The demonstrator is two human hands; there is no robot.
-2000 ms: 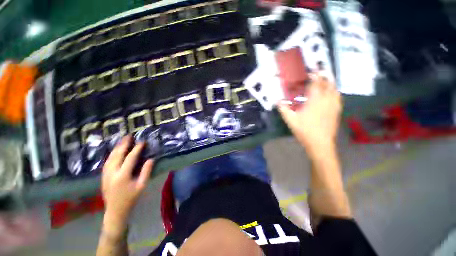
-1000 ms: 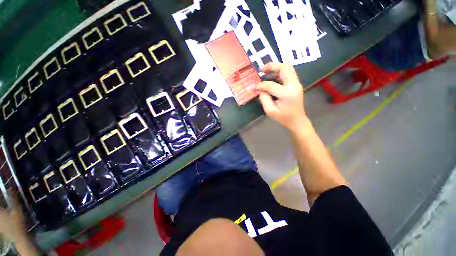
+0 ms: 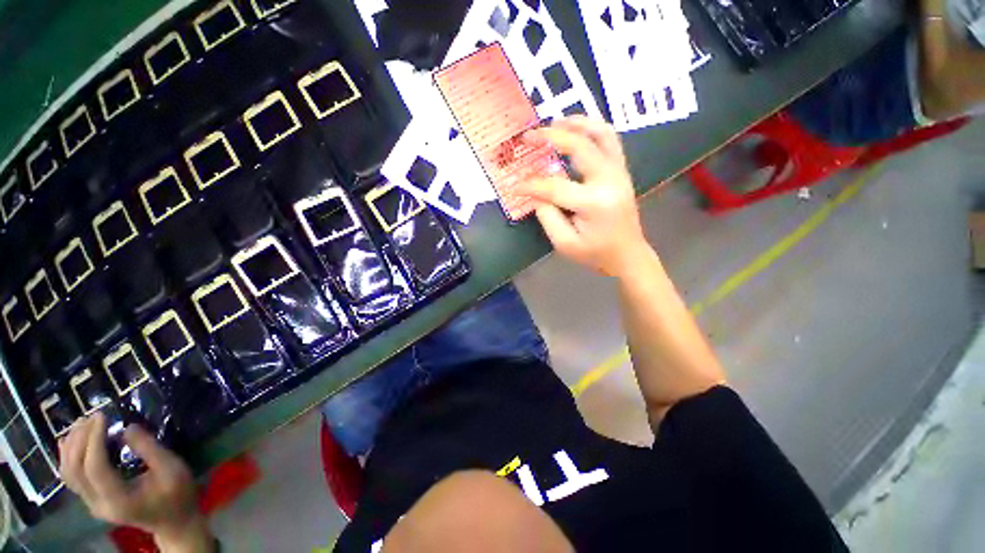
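A smartphone (image 3: 488,113) with a lit red-orange screen is over the white liner sheets. My right hand (image 3: 583,194) holds its lower right end, fingers over the screen's edge. A large glossy black blister tray (image 3: 243,408) is at the left, with rows of cream-gold rectangular frames (image 3: 221,302) in its pockets. My left hand (image 3: 127,475) is at the tray's front left corner, fingers bent and thumb apart. Something dark and glossy shows between its fingers and thumb; I cannot tell if it is held or part of the tray.
Cut-out white liner sheets (image 3: 432,173) lie right of the tray, with black scrap (image 3: 416,32) on them and another stack (image 3: 639,65) farther right. Another glossy black tray (image 3: 772,24) is at the back right. A red stool (image 3: 756,173) and part of a person (image 3: 950,70) are at the right.
The view has swung, moving the tray left and down. My left hand left the tray front, was nearly out of picture, and is back at the corner. My right hand's fingers reach farther over the phone.
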